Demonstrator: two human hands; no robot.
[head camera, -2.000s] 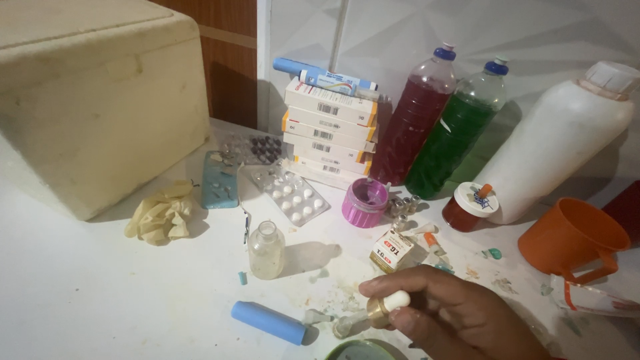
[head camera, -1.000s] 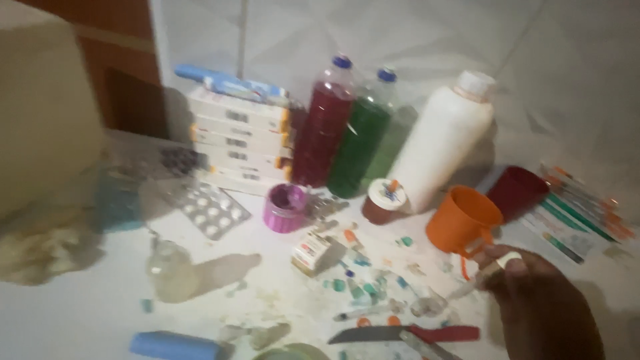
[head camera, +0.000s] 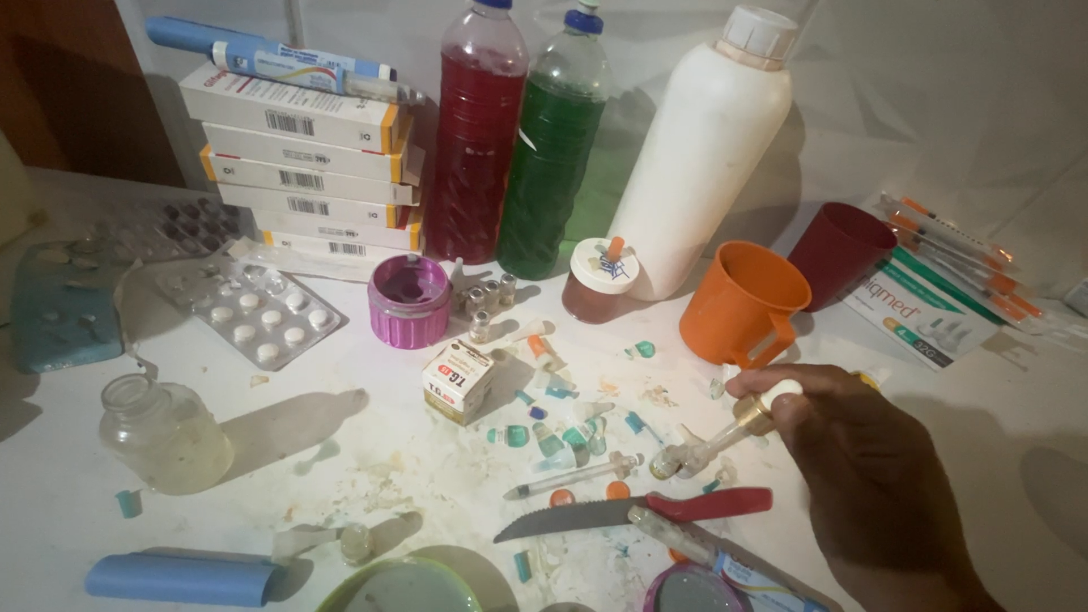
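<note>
Fingers of my right hand (head camera: 858, 459) close on the white rubber bulb of a glass dropper (head camera: 752, 416) with a gold collar, at the right. Its glass tip points down-left, over small glass pieces (head camera: 676, 461) on the white table. The orange plastic mug (head camera: 739, 302) stands just behind this hand. To the left of the dropper lie a small syringe (head camera: 574, 478) and a serrated knife with a red handle (head camera: 710, 504). An uncapped glass bottle (head camera: 170, 438) with cloudy liquid stands at the left. My left hand is out of view.
Stacked medicine boxes (head camera: 297, 157), red (head camera: 480, 144) and green (head camera: 552, 161) liquid bottles and a white bottle (head camera: 701, 161) stand at the back. A small carton (head camera: 457, 382), a purple container (head camera: 410, 302), a tablet blister pack (head camera: 263, 314) and a blue pen cap (head camera: 183, 580) surround scattered caps.
My right hand has moved right with the dropper, from near the blue pen cap to beside the orange mug. The view has shifted right and closer.
</note>
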